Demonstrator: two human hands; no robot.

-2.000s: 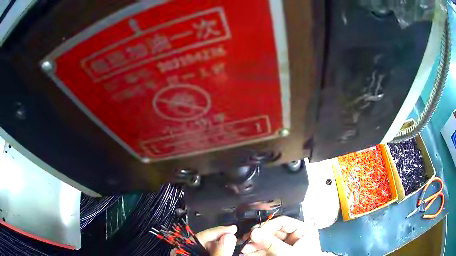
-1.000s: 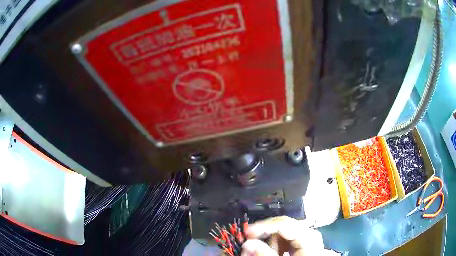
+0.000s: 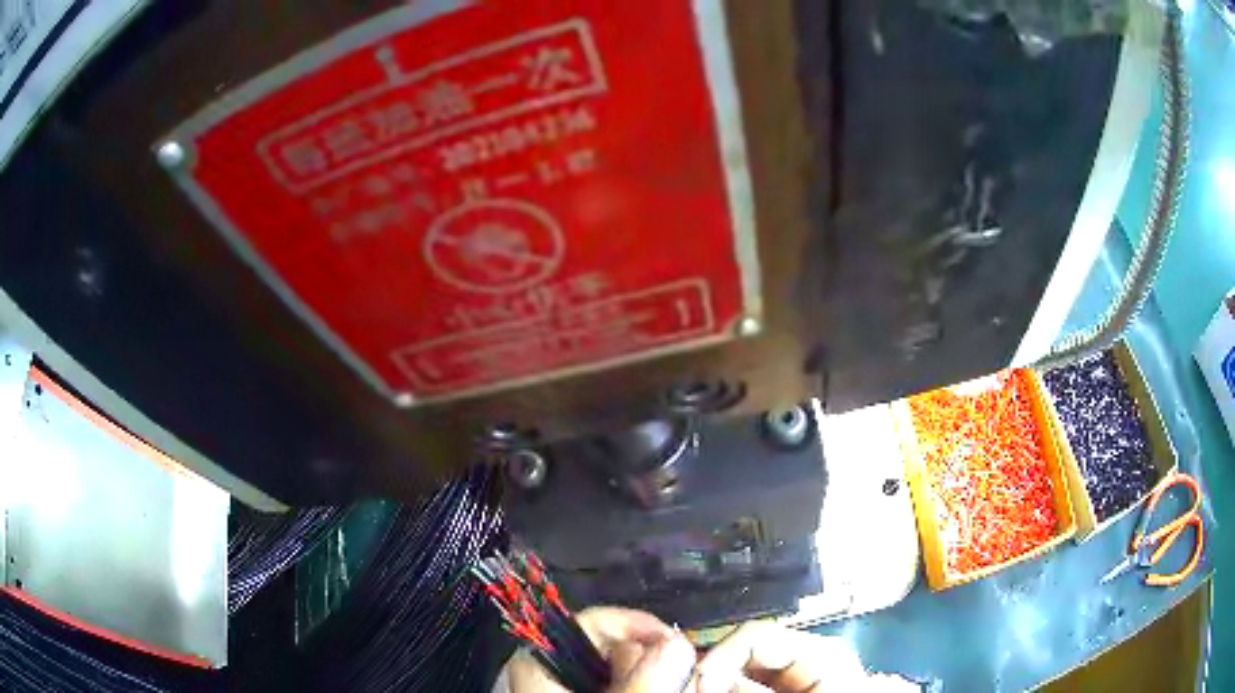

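Note:
My left hand [image 3: 616, 653], cut off by the bottom edge, is closed around a bunch of black cables [image 3: 576, 655]. Their red core ends with tiny pale tips [image 3: 522, 596] fan out up and to the left. My right hand [image 3: 775, 659] is beside it at the bottom edge, thumb and fingers pinched close to the left fingertips; whether it holds a cable end is too small to tell. Both hands are in front of the dark crimping die [image 3: 698, 555] under the press head.
The crimping press [image 3: 935, 203] with its red plate fills the top. At right are a tray of red ferrules [image 3: 986, 474], a tray of dark ferrules [image 3: 1100, 436], orange-handled snips [image 3: 1167, 531] and a ribbed hose [image 3: 1154, 257]. At left are a cable bundle [image 3: 420, 569] and a grey cable rest [image 3: 115, 528].
The cable bunch, beside my right hand one second ago, is now farther left in my left hand, with its red ends apart from my right hand. My left hand shows clearly again.

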